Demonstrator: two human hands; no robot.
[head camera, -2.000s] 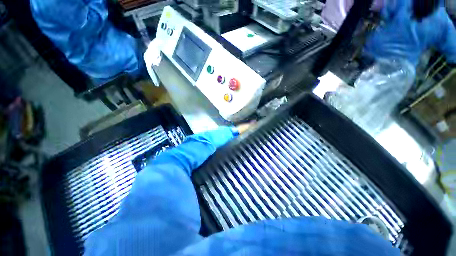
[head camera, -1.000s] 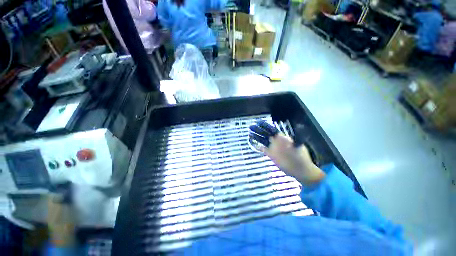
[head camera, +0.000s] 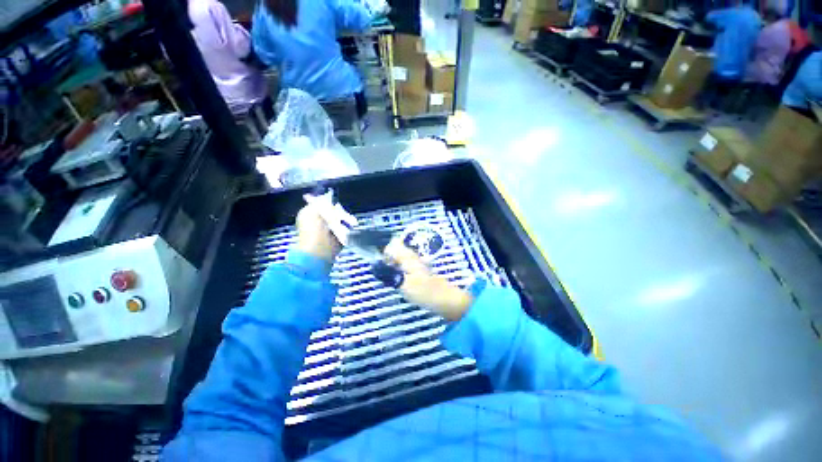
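My left hand is over the upper left of the black tray and holds a crumpled white wipe. My right hand, with black cots on its fingertips, is over the middle of the tray, its fingers pointing at my left hand. A blurred grey shape lies between the two hands; I cannot tell what it is or which hand has it. A round white-rimmed dish with small specks rests on the silver strips, just beyond my right hand.
A white control box with screen and buttons stands left of the tray. A clear plastic bag lies beyond the tray. People in blue and pink smocks are at the back. Cartons stand on the floor at right.
My left hand has come from the control box side to over the tray, now with the white wipe. My right hand has moved from the dish toward my left hand. The view has turned right.
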